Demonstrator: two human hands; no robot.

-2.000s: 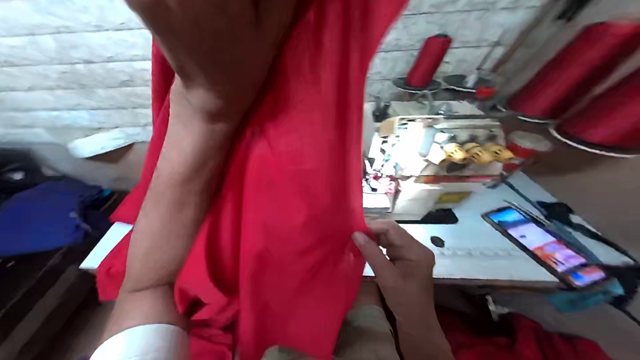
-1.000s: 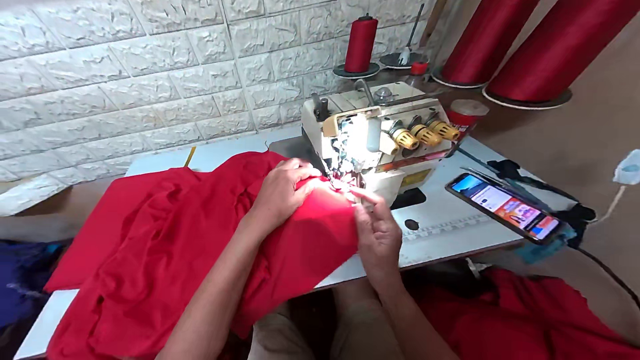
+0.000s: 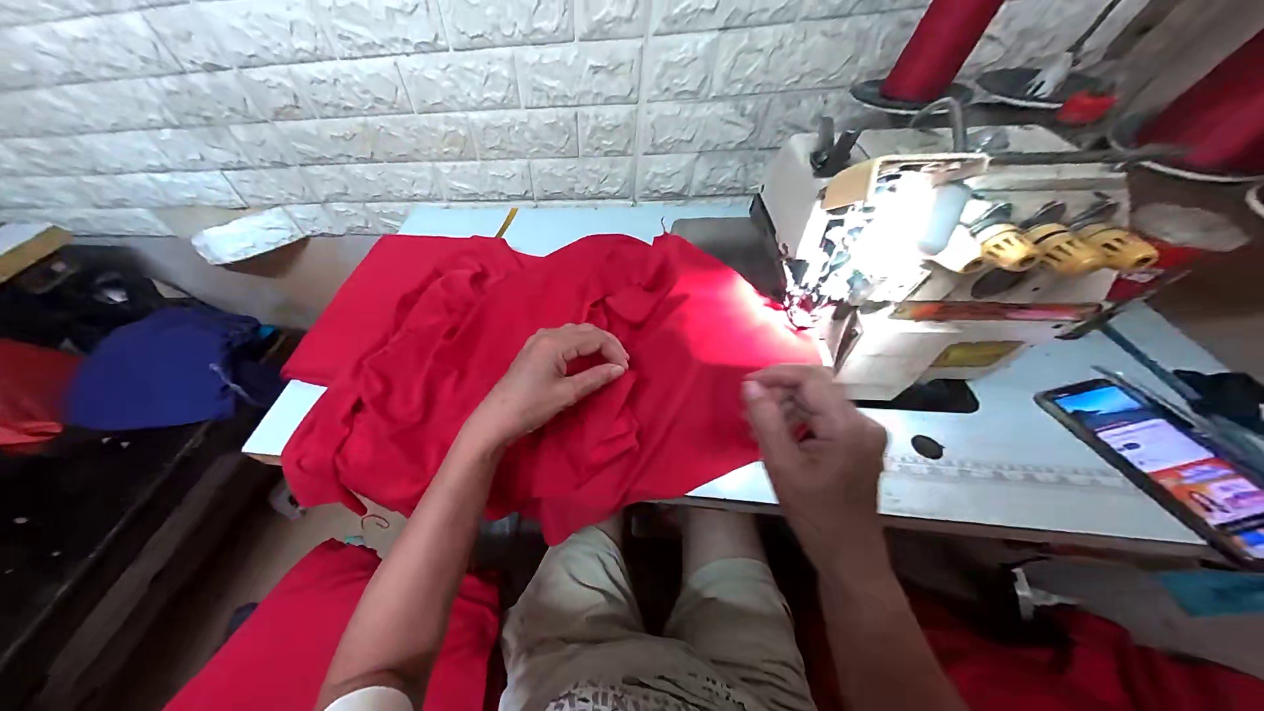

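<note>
Red fabric (image 3: 691,346) lies in loose folds over the white table, its right part reaching the lit needle area of an overlock sewing machine (image 3: 987,286). Above the middle folds is my left hand (image 3: 558,380), thumb and forefinger curved toward each other; whether they pinch a bit of cloth cannot be told. My right hand (image 3: 820,425), slightly blurred, is at the cloth's right edge, just in front of the machine, its fingers curled. What lies inside those fingers is hidden.
A lit smartphone (image 3: 1165,464) rests at the table's right. Red thread cones (image 3: 943,49) stand behind the machine. A white brick-pattern wall (image 3: 494,109) backs the table. Dark blue cloth (image 3: 163,365) sits at left; more red fabric (image 3: 346,632) hangs low near my legs.
Two seconds ago my hands held the red fabric up; it now lies on the table. Since one second ago, both hands have come away from the needle area and moved apart.
</note>
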